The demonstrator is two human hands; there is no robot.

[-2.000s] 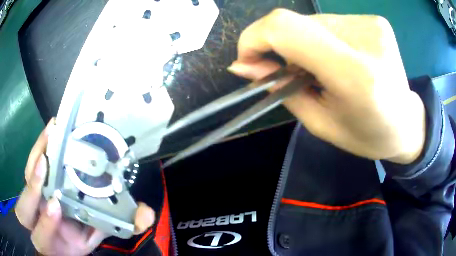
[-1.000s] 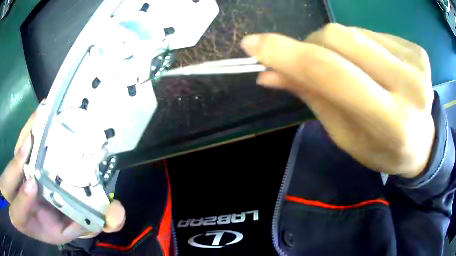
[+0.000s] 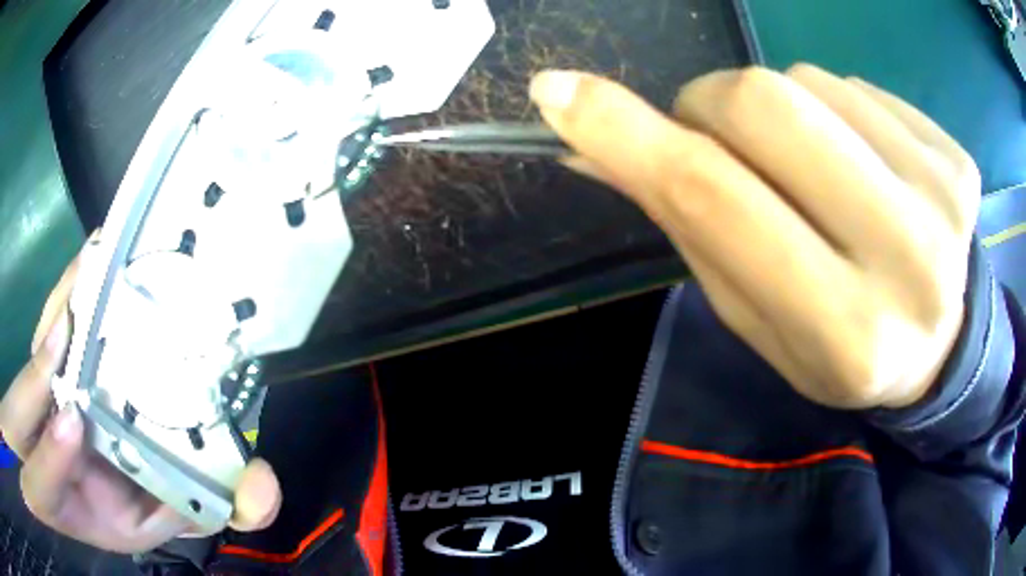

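Note:
My left hand (image 3: 84, 484) grips the lower end of a white-silver bracket assembly (image 3: 276, 259), held tilted with its curved edge to the left and its stepped edge to the right. Small dark slots dot its face, which is partly washed out by glare. Shiny terminal pins (image 3: 361, 155) show at the middle notch, and more at the lower notch. My right hand (image 3: 810, 225) is shut on silver tweezers (image 3: 484, 137), which point left. Their tips are at the middle notch's pins; whether they touch or pinch anything, I cannot tell.
A black tray (image 3: 551, 253) lies under the assembly, with a tangle of fine copper wire offcuts (image 3: 484, 169) in it. The green mat (image 3: 866, 56) surrounds it. Part of a spare assembly (image 3: 1005, 34) shows at the top right. The wearer's dark jacket (image 3: 754, 495) is below.
The assembly has shifted left and down from two seconds ago, and the tweezers moved from the lower notch to the middle one. Over the last second the tips rose slightly; the assembly barely moved.

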